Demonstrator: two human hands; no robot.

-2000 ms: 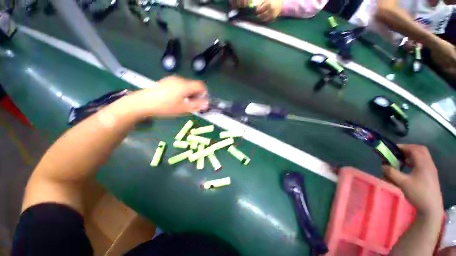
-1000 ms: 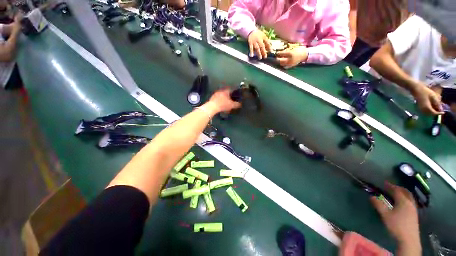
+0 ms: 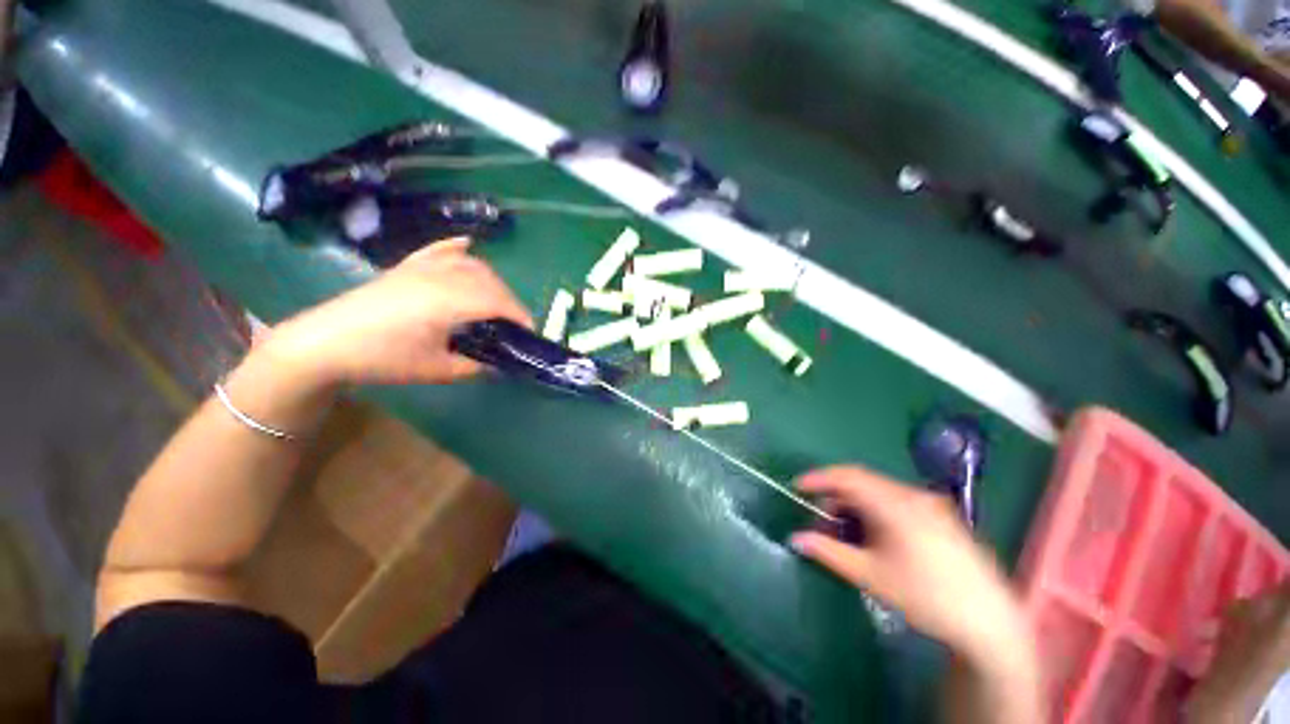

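My left hand [image 3: 446,314] is shut on one end of an open dark handle housing [image 3: 531,354], held over the green surface near the front edge. A thin pale lead wire [image 3: 707,448] runs from the housing to my right hand [image 3: 898,545]. My right hand is closed on a small dark part [image 3: 838,521], mostly hidden by the fingers, so its kind cannot be told. A pile of light-green battery cells [image 3: 658,304] lies just beyond the wire, with one cell [image 3: 710,415] apart from it. The picture is slightly blurred.
A pink-red parts tray [image 3: 1118,530] stands at the right, with part of another hand or arm [image 3: 1242,665] at its edge. A dark handle unit [image 3: 951,456] lies beside it. Dark housings [image 3: 410,212] lie at left. A brown carton [image 3: 382,545] is below the bench. More units lie beyond the white strip.
My left hand has come back from the far side and now holds a dark housing near me. My right hand has left the wired unit at the right and holds the wire's other end.
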